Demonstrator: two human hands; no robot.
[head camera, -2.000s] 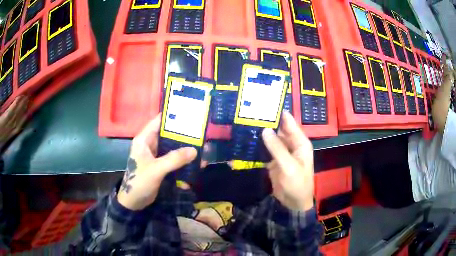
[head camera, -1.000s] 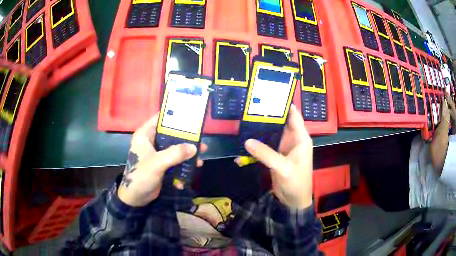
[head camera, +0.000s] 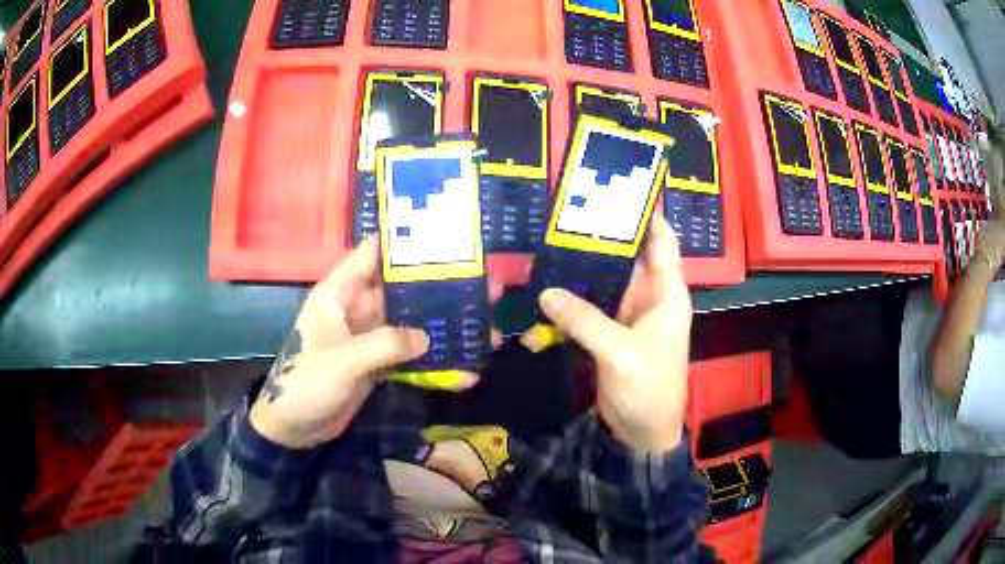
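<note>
My left hand (head camera: 347, 342) holds a black keypad mobile phone with a yellow screen frame (head camera: 431, 209), its thumb on the lower-left keys. My right hand (head camera: 628, 331) holds a second such phone (head camera: 609, 185), tilted to the right, its thumb low on the keypad. Both displays are white with dark blue blocks in steps. Both phones are above the front edge of a red phone tray (head camera: 292, 271). The tray holds several phones with dark screens, partly hidden by the held ones. It has an empty slot (head camera: 289, 165) at front left and another at the back.
Another phone tray (head camera: 849, 262) adjoins on the right, and a tilted tray (head camera: 121, 149) lies at the left, both with phones. Below the green bench (head camera: 143, 320) are red plastic pieces (head camera: 127, 474) and a phone (head camera: 733, 479). A person's arm (head camera: 970, 308) is at far right.
The left phone has moved slightly right and turned more upright, showing more keypad. The right phone tilts further right. Blue blocks on both displays have grown. The red tray close at lower left has gone from view.
</note>
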